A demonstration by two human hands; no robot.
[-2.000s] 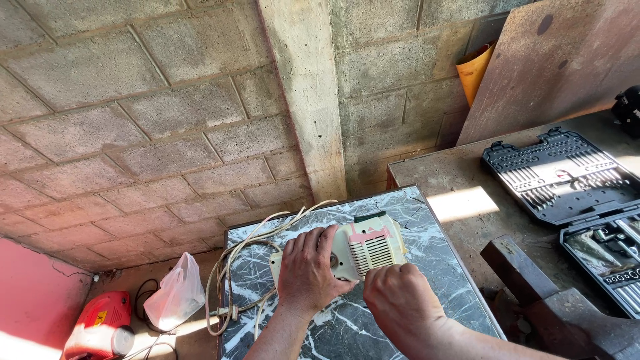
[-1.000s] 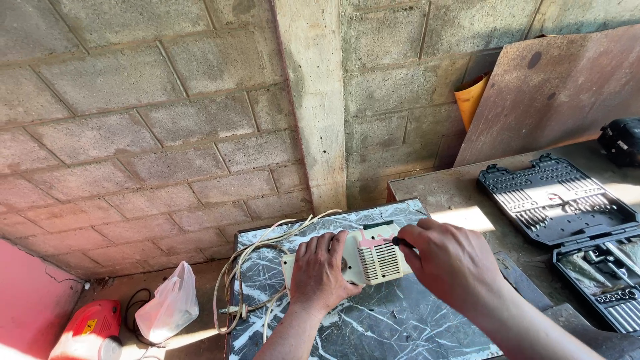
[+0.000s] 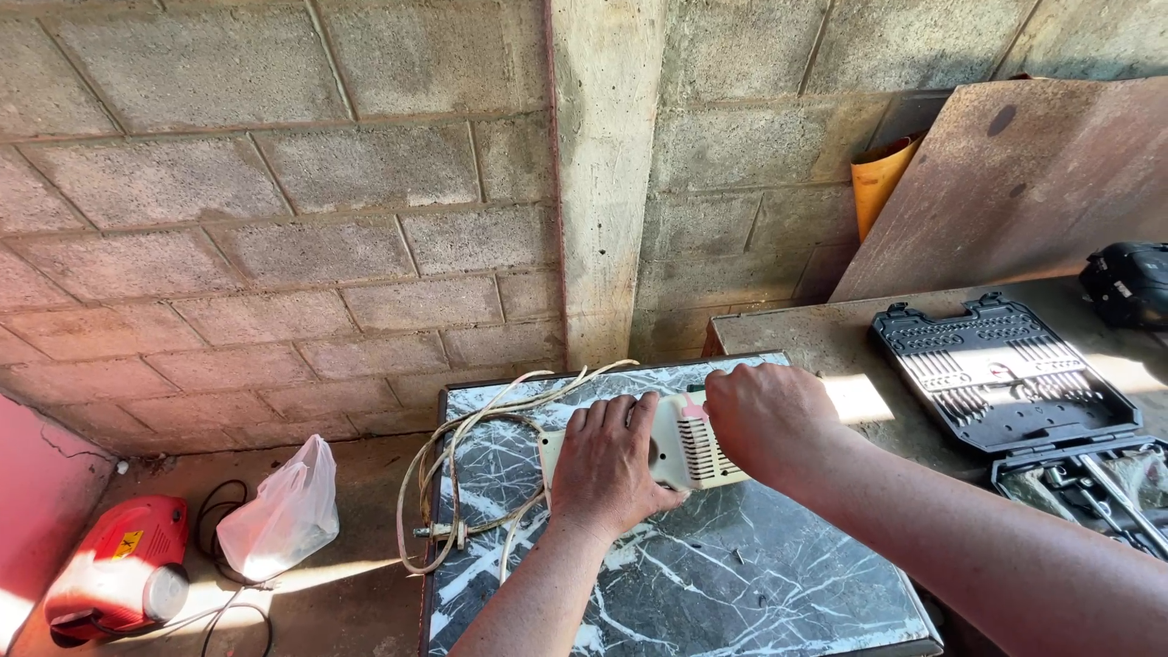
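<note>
A cream plastic housing with vent slots (image 3: 701, 449) lies on a dark, marble-patterned tabletop (image 3: 730, 584). My left hand (image 3: 611, 461) is spread over its left part and grips it, thumb along the near edge. Over the right end of the housing, beside the slots, my right hand (image 3: 776, 420) is closed in a fist; whatever it holds is hidden by the fingers. A pale cable (image 3: 406, 511) lies looped at the table's left edge, left of the housing.
An open black tool case (image 3: 1004, 374) with bits and sockets lies on a bench at right. Behind it leans a rusty metal sheet (image 3: 1013, 182). A red machine (image 3: 119, 566) and a white plastic bag (image 3: 283, 520) are on the floor at left, beside a block wall (image 3: 274, 246).
A dark tool handle showed in my right hand a second ago; the fist now covers it. My left hand has stayed on the housing. The view has shifted somewhat.
</note>
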